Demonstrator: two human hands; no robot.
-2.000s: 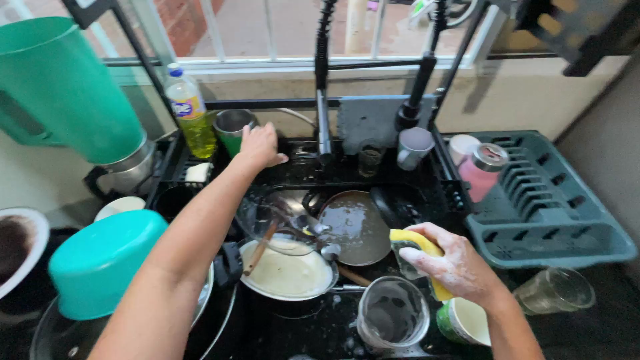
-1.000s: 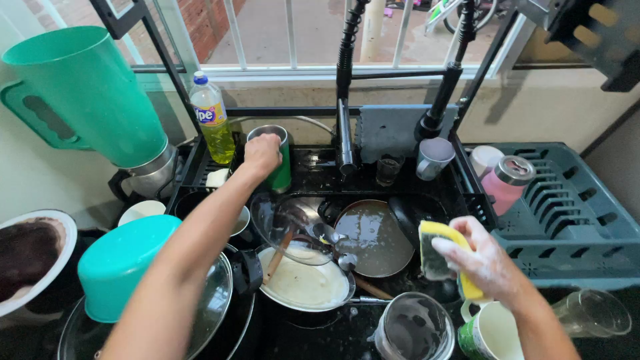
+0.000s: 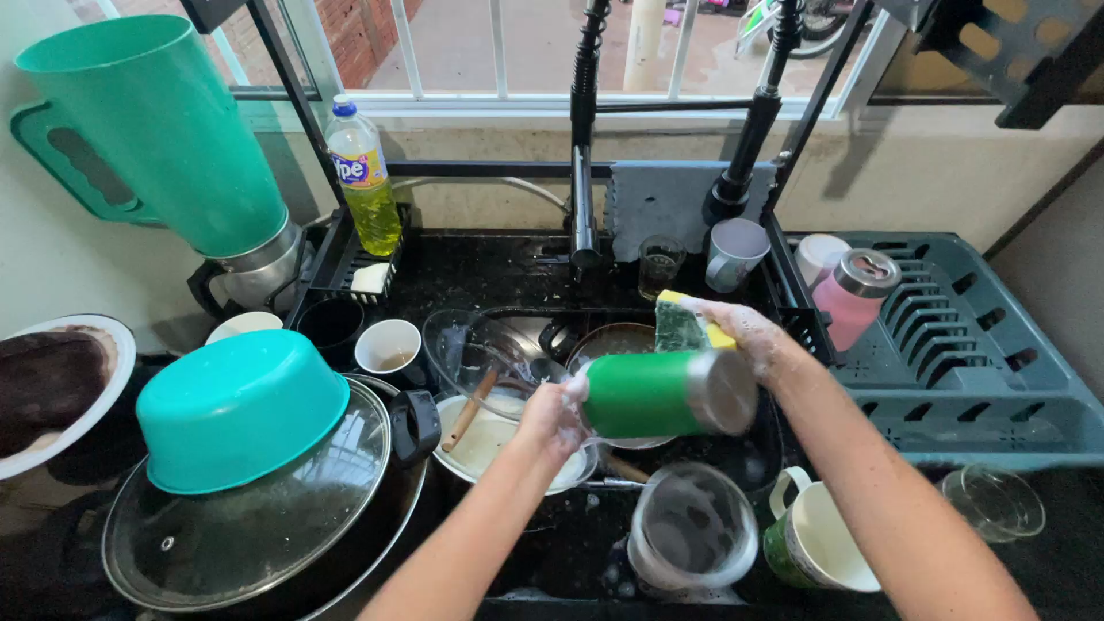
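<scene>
My left hand [image 3: 556, 418] grips a green metal tumbler [image 3: 642, 394] by its left end; the tumbler lies sideways above the sink, its bare metal base facing right. Behind that base, my right hand [image 3: 742, 332] holds a yellow and green sponge [image 3: 690, 323], with suds on the fingers. Whether the sponge touches the tumbler cannot be told. Under the hands are a frying pan [image 3: 617, 338], partly hidden, a clear glass lid [image 3: 470, 358] and a white oval dish [image 3: 483, 444] with a wooden-handled utensil [image 3: 470, 410]. A soapy clear container [image 3: 693, 526] stands in front of them.
A turquoise bowl [image 3: 241, 405] rests on a glass pot lid [image 3: 259, 509] at left. Dish soap [image 3: 366, 177] stands in a black caddy. The black faucet [image 3: 584, 172] rises behind the sink. At right are a patterned mug [image 3: 815, 535], a pink bottle [image 3: 854, 297] and a grey dish rack [image 3: 957, 405].
My left hand has lifted the green tumbler from behind the sink, brought it forward over the sink and turned it sideways. My right hand has moved with the sponge up and left beside it.
</scene>
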